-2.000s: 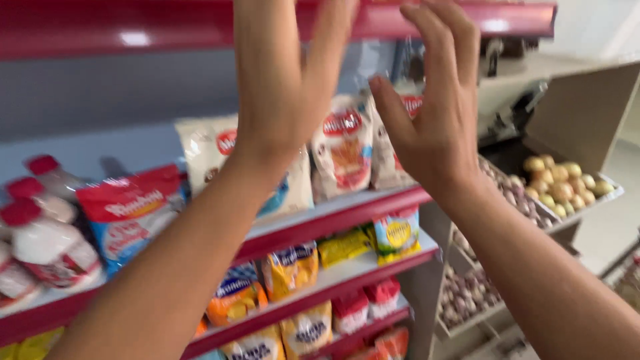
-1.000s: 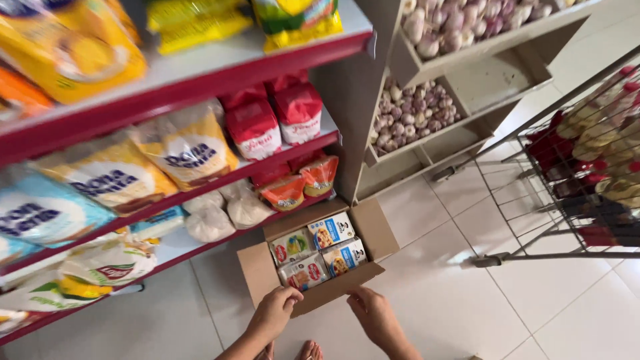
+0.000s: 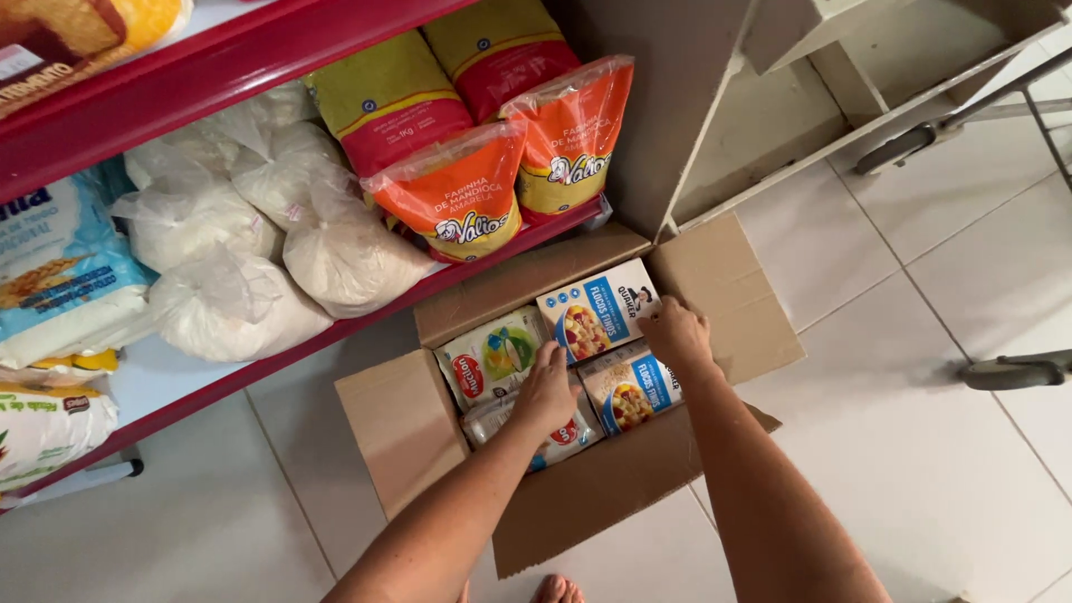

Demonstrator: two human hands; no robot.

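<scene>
An open cardboard box (image 3: 578, 528) stands on the floor with its flaps spread. Inside, on the right, a Quaker oat flakes carton (image 3: 596, 310) lies above a second Quaker carton (image 3: 632, 392). On the left are a Mucilon packet (image 3: 490, 356) and another Mucilon packet (image 3: 578, 431), partly covered by my arm. My left hand (image 3: 548, 394) is at the upper carton's lower left corner, fingers bent. My right hand (image 3: 677, 335) is at that carton's right end, its fingertips against the edge. Whether either hand grips the carton cannot be told.
A red-edged shelf (image 3: 201, 394) runs along the left, bearing tied plastic bags of pale flour (image 3: 234, 301) and orange cassava flour bags (image 3: 456, 193). A beige bin stand (image 3: 770, 126) is at the upper right. Cart wheels (image 3: 1017, 371) rest on the tiles at right. Bare toes (image 3: 559, 589) show below.
My hands have come down from the upper shelf, first to the near side of the cardboard box, now onto the cartons inside it. The view has tilted down and come closer to the box.
</scene>
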